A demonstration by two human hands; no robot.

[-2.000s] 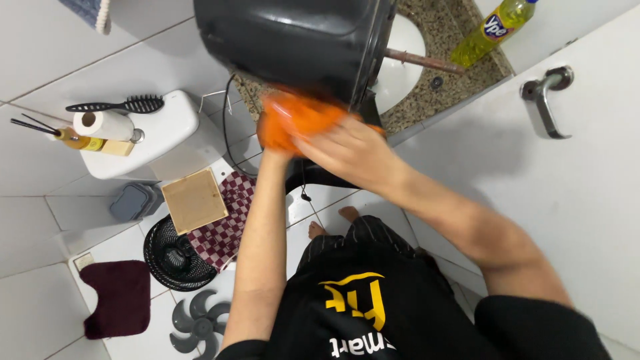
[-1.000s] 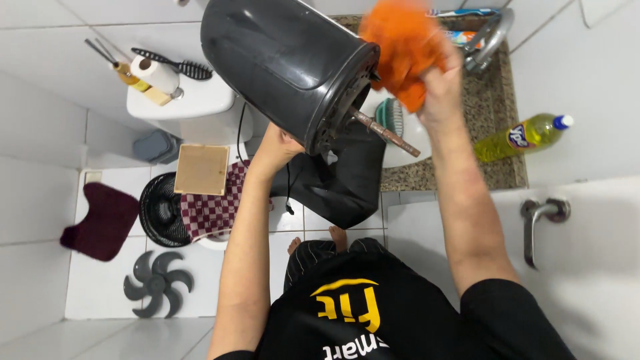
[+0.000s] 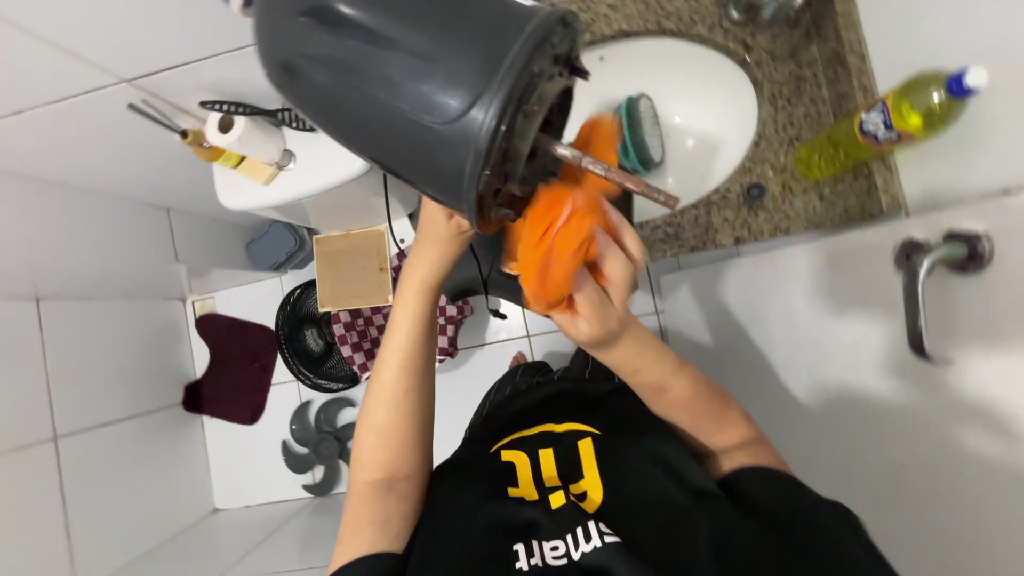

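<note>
My left hand (image 3: pixel 442 240) holds the black plastic motor housing of a fan (image 3: pixel 400 72) from below; its fingers are mostly hidden behind it. The housing is tilted, and a rusty metal shaft (image 3: pixel 612 172) sticks out of its open end toward the sink. An orange cloth (image 3: pixel 560 248) is gripped in my right hand (image 3: pixel 600 296), just below the shaft and against or close to the housing's rim. The cloth is blurred. Down on the floor lie a dark fan blade (image 3: pixel 322 446) and a black fan grille (image 3: pixel 308 336).
A white sink (image 3: pixel 704 120) in a granite counter (image 3: pixel 824 80) holds a green brush (image 3: pixel 642 134). A bottle of yellow-green liquid (image 3: pixel 888 124) lies at right, above a door handle (image 3: pixel 928 288). At left are a toilet tank (image 3: pixel 320 188), a checkered cloth (image 3: pixel 364 332) and a maroon mat (image 3: pixel 236 368).
My right hand has brought the orange cloth down from above the shaft to below it, beside the housing's open end. My left hand still supports the housing.
</note>
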